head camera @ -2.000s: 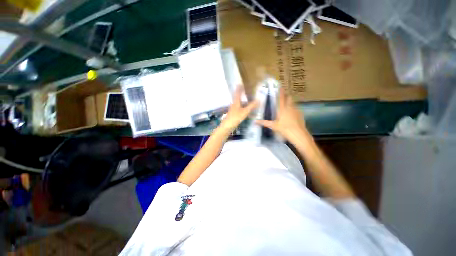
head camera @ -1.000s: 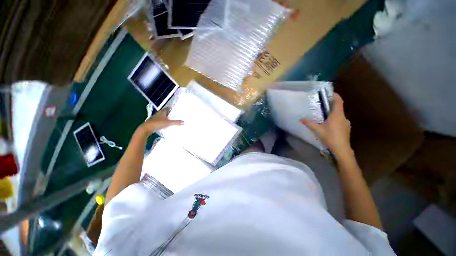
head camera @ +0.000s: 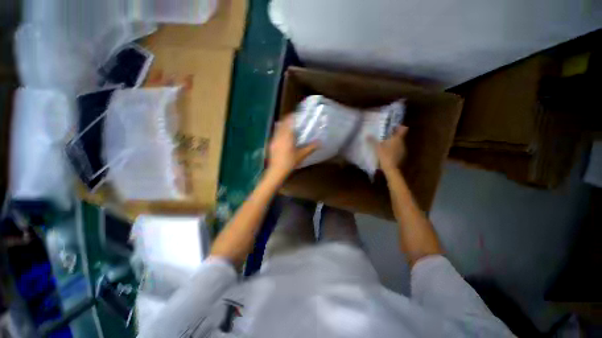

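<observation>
A large open brown carton [head camera: 416, 191] stands on the floor beside the bench. My left hand [head camera: 285, 146] holds a bagged panel [head camera: 325, 132] in shiny clear plastic at the carton's left side. My right hand [head camera: 392, 150] holds another bagged panel [head camera: 367, 140] by its right side. The two bags meet near the middle, over or in the carton mouth; blur hides how deep they are. The fingers behind the plastic are partly hidden.
The green bench [head camera: 247, 105] with a cardboard sheet [head camera: 201, 109] is on the left. An empty-looking ribbed bag [head camera: 142, 142] lies over dark panels [head camera: 92, 119]. White panels [head camera: 170, 241] are stacked nearer me. Brown cartons [head camera: 501, 135] stand at the right.
The view has turned right to the carton. My left hand has left the white panels and now holds a bagged panel. My right hand has moved its bagged panel over the carton.
</observation>
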